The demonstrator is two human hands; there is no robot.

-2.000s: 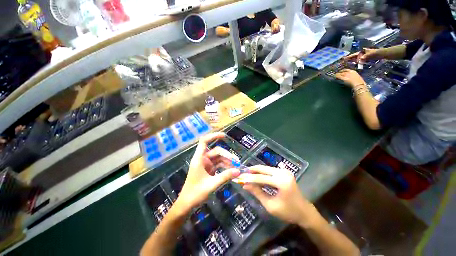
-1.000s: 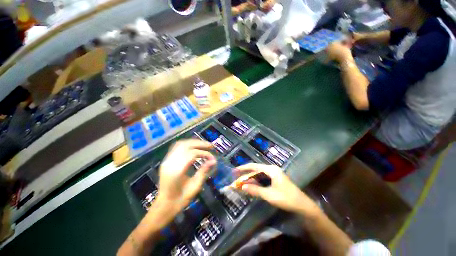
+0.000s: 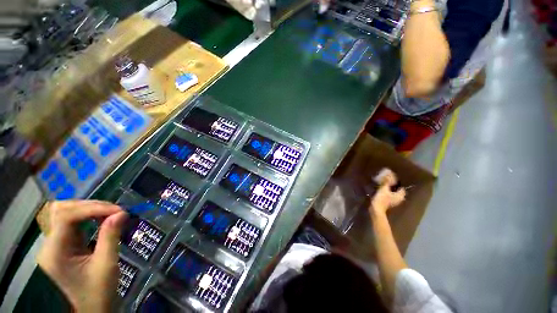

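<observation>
My left hand (image 3: 85,244) is at the lower left, pinching a small blue-printed film (image 3: 141,208) between thumb and finger above the left row of the clear blister tray (image 3: 243,129). The tray holds several keypad phones in two rows. Some screens look blue, such as this phone's (image 3: 226,227); a phone at the upper left of the tray (image 3: 211,122) has a dark screen. My right hand (image 3: 388,197) is away from the tray, over the cardboard box. A small card, partly dark, shows at its fingers; its details are blurred.
A film sheet with blue prints (image 3: 91,145), a white bottle (image 3: 140,82) and a small white-blue block (image 3: 186,81) are on the tan board (image 3: 174,49). The cardboard box (image 3: 418,183) is right of the green bench (image 3: 256,82). Another person's arm (image 3: 424,55) is at the top right.
My hands have parted: the right went out over the box, the left stayed by the tray with the film. The view has turned down and right, so bottle and tray sit further left.
</observation>
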